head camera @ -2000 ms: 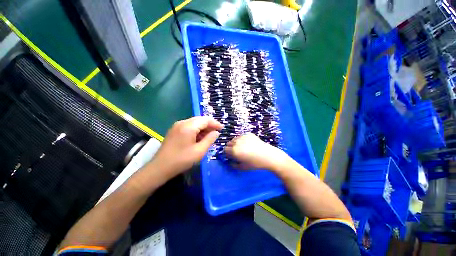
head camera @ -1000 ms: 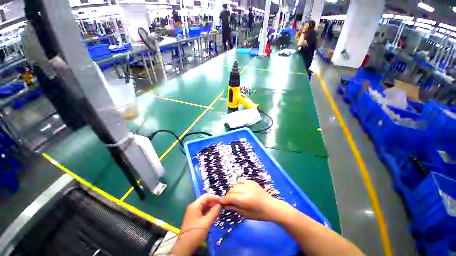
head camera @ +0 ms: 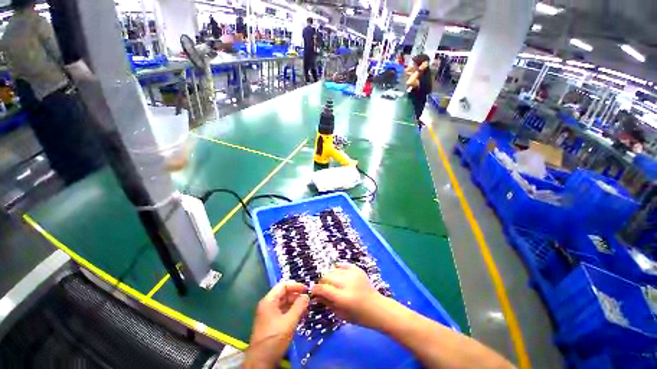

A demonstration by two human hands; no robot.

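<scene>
A blue tray (head camera: pixel 410 288) lies on the green surface in front of me. Rows of small sleeved leads (head camera: pixel 306 245), black in the middle with silver-white ends, fill its far and left part. My left hand (head camera: pixel 279 316) is over the tray's near left edge, thumb and fingertips pinched together. My right hand (head camera: pixel 349 292) is over the leads, its fingertips meeting those of my left hand. A tiny dark part seems to be between the fingertips, too small and blurred to make out. A few leads lie loose below my hands.
A grey post (head camera: pixel 137 144) stands at left, with a black mesh conveyor belt (head camera: pixel 94 328) at lower left. A yellow heat gun (head camera: pixel 328 144) and a white packet (head camera: pixel 336 179) lie beyond the tray. Blue bins (head camera: pixel 591 303) line the right aisle. A person (head camera: pixel 418 83) stands at the table's far end.
The view has tilted up from the tray to the hall, then shifted slightly right. My hands, apart at first, have come together at the fingertips. A person at far left shows more clearly.
</scene>
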